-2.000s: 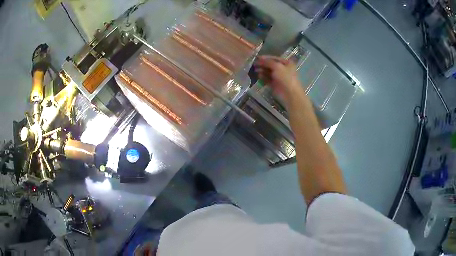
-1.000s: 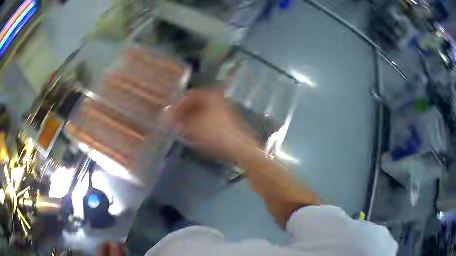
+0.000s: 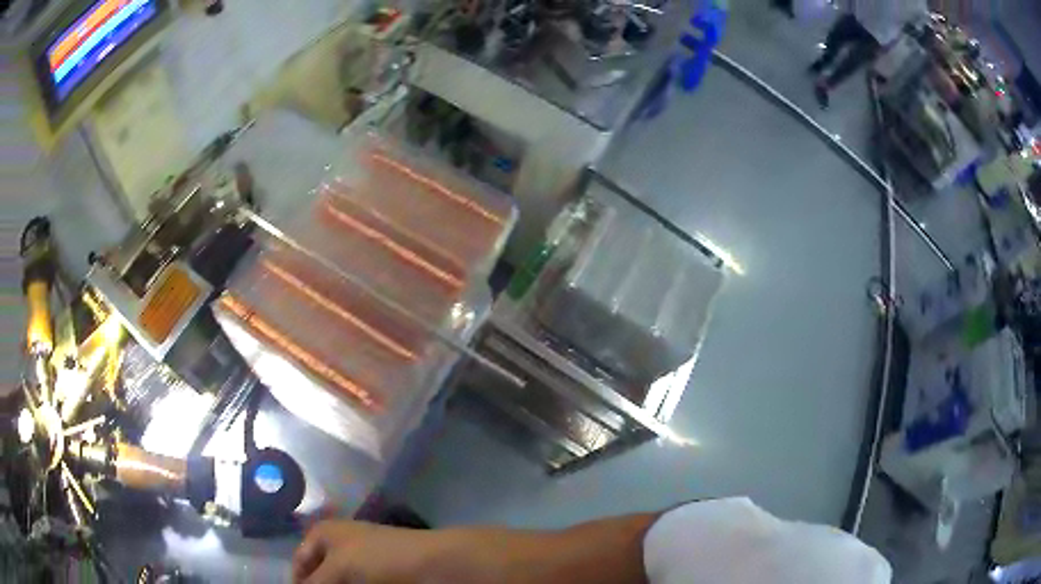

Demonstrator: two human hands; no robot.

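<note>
The clear parts tray (image 3: 440,257) lies on the machine bench with several rows of orange copper-coloured parts. A thin silver rod (image 3: 491,363) lies slantwise across it, its near end past the tray's edge. My right hand (image 3: 325,553) is at the bottom edge, below the tray and near the dark round sensor unit (image 3: 272,485). Its fingers look curled, but they are partly cut off and I cannot tell if they hold anything. My left hand is not in view.
The rotary feeder (image 3: 57,434) is at the left with bright lights. A box with an orange label (image 3: 171,310) stands behind the tray. A metal rack (image 3: 594,399) with clear empty trays (image 3: 651,291) stands right of the bench. A person's legs (image 3: 842,57) show at the top right.
My right hand has moved from beside the rack and tray's edge down to the bottom. The view has shifted, and a screen shows at the top left. The fingers at the bottom left are gone.
</note>
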